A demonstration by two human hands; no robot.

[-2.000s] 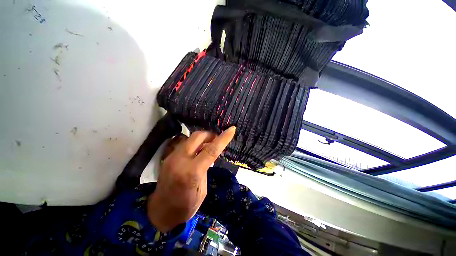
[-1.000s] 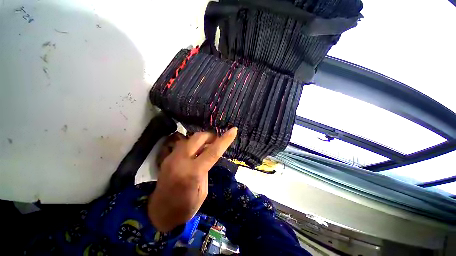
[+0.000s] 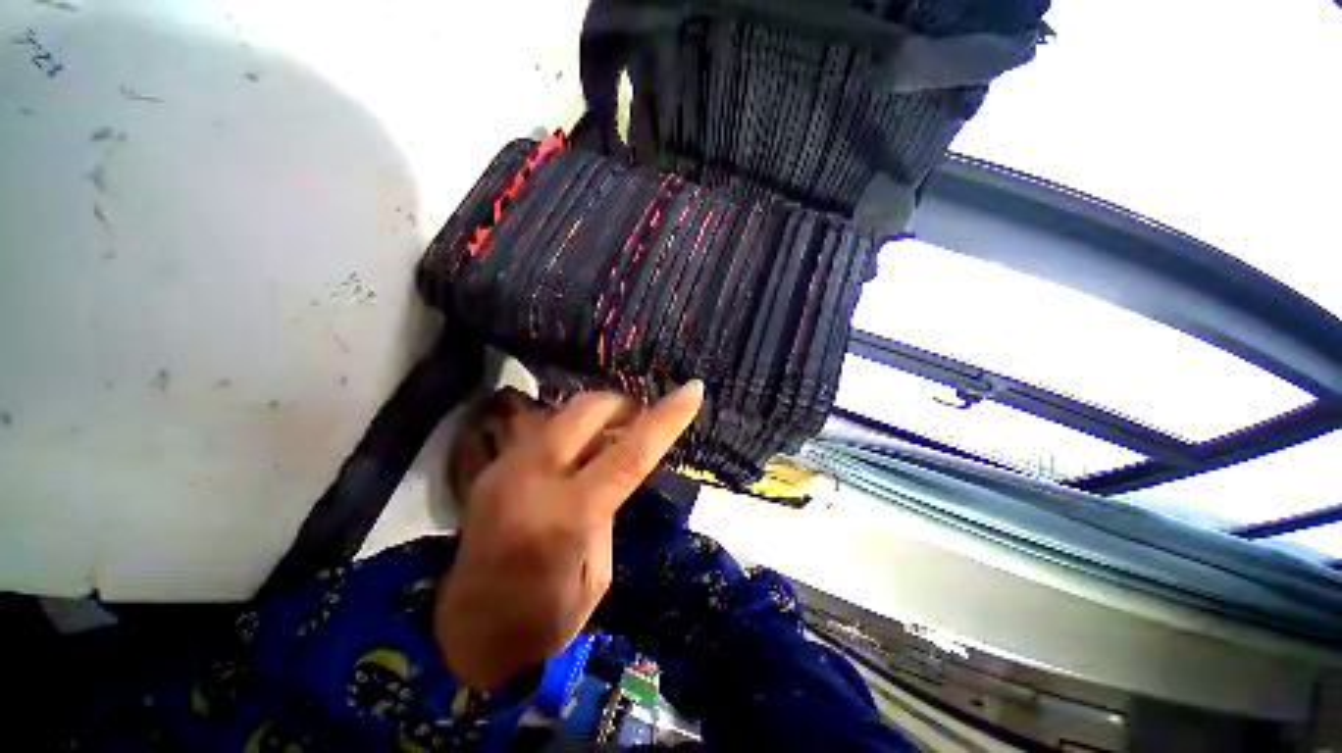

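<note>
A bundle of cut black pieces [image 3: 633, 272], a thick row of thin layers with red thread-like edges, lies on a white surface [image 3: 206, 338]. My left hand [image 3: 537, 515] is in front of its near edge, with two fingers extended and slightly apart. One fingertip overlaps the lower edge of the layers; nothing is seen held in it. My right hand [image 3: 478, 441] is dark and mostly hidden behind my left hand, below the bundle. Its grip cannot be seen. A black strap [image 3: 390, 441] runs from the bundle down to the left.
Another stack of black layers [image 3: 795, 103] with a dark band stands behind the bundle. A window frame [image 3: 1119, 265] and a grey-green curtain [image 3: 1030, 515] are at the right. A yellow thing [image 3: 773, 480] shows under the bundle's right end. Handwriting marks the white surface.
Both stacks have shifted left in the view, while my left hand stays at nearly the same place. Its fingertip is now further right along the bundle's layers. The strap shows further left.
</note>
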